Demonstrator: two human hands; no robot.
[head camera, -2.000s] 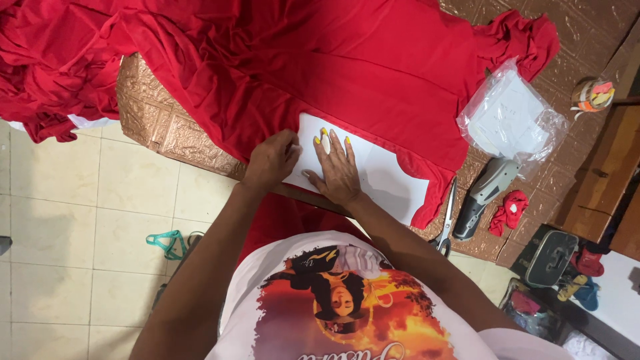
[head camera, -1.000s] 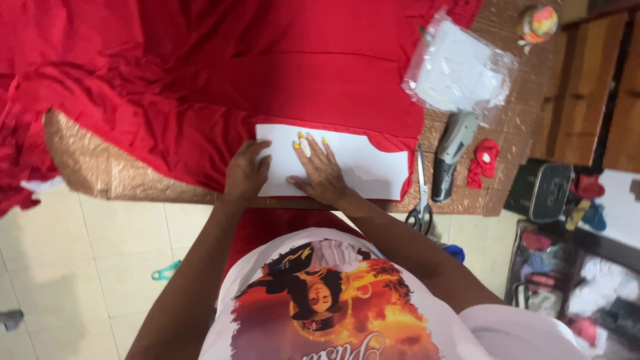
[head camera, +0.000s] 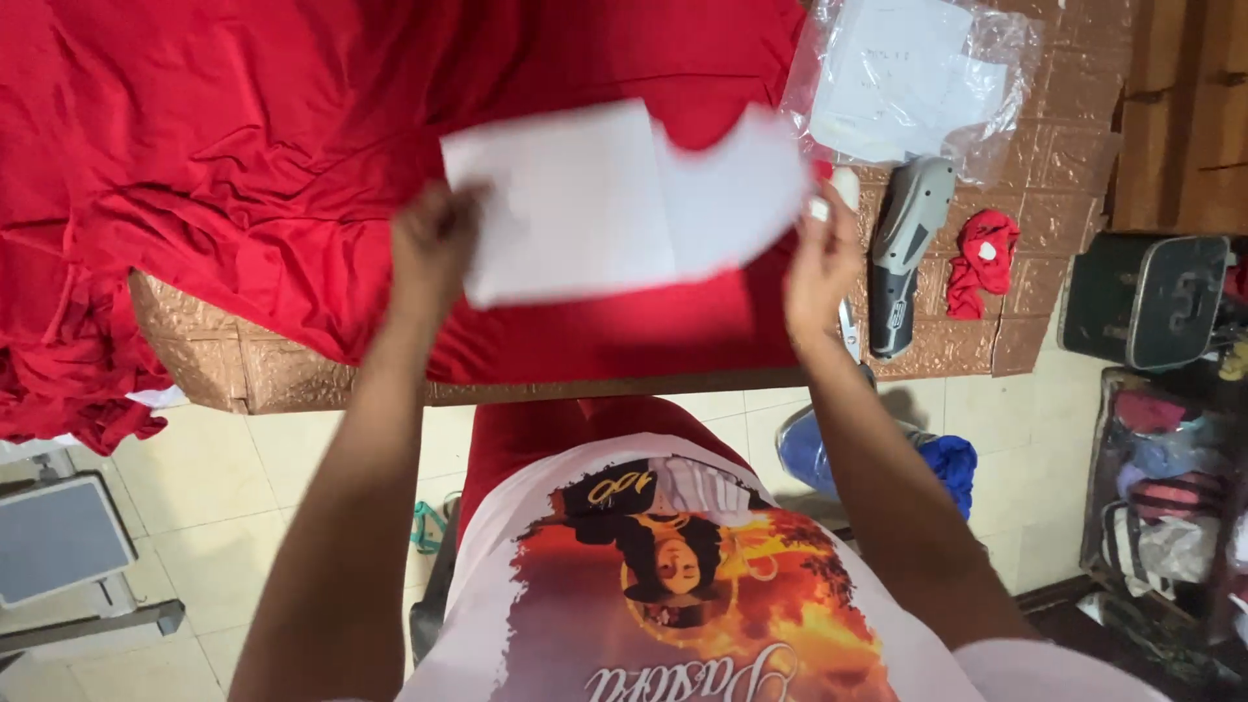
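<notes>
A white paper pattern piece (head camera: 575, 205) with a curved cut-out is raised over red fabric (head camera: 624, 341) and is slightly blurred. My left hand (head camera: 439, 239) grips its left edge, fingers partly hidden behind or against the paper. At the paper's right end, my right hand (head camera: 824, 253) pinches the curved tip between thumb and fingers. The red fabric lies spread over the table below, its near edge by the table's front. Scissors (head camera: 848, 327) lie beside my right wrist, mostly covered by it.
Right of the fabric lie a grey and black handheld power tool (head camera: 902, 253), a clear plastic bag with white paper pieces (head camera: 892, 83) and a small red cloth scrap (head camera: 983, 263). The table's copper-coloured, brick-patterned cover (head camera: 283, 366) shows at the front left. Bundled red fabric (head camera: 73, 341) hangs at the left.
The white pattern piece lay flat on the fabric under both hands; now it is lifted off. My right hand has moved from the middle of the piece to its right end.
</notes>
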